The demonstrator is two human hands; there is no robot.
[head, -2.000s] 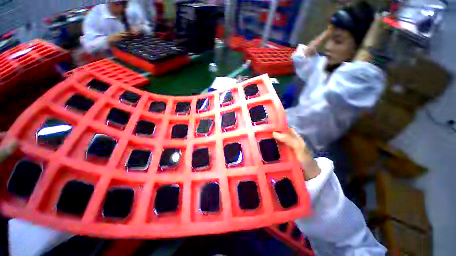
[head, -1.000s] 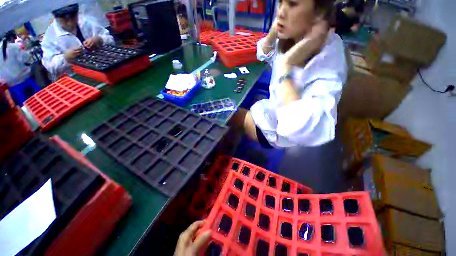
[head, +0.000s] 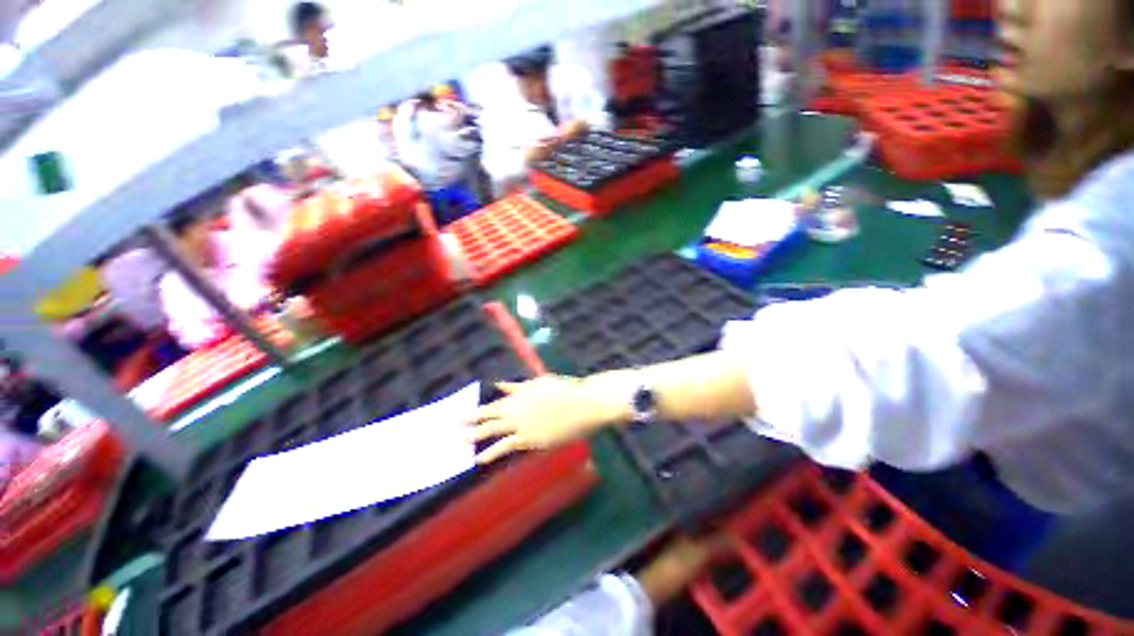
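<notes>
A red foam tray (head: 858, 559) with dark watch units in its pockets is at the bottom right, cut off by the picture's edge. My left hand (head: 682, 562), blurred, grips its left edge; the white sleeve shows below it. My right hand is not in view. A white paper sheet (head: 361, 466) lies on a black foam tray (head: 236, 578), which sits on a red stack (head: 435, 547). Another person's hand (head: 529, 420), wearing a wristwatch, touches the paper's right end.
Another black foam tray (head: 647, 311) lies on the green bench (head: 597, 509). Behind it are a blue bin (head: 746, 249), a clear bottle (head: 831, 214) and red trays (head: 933, 118). The white-smocked person (head: 920, 360) fills the right side. A grey shelf beam (head: 311, 118) crosses the upper left.
The view has swung left. The other person's hand has come down from the head to the paper. The filled red tray is still in my left hand, now lower in the picture.
</notes>
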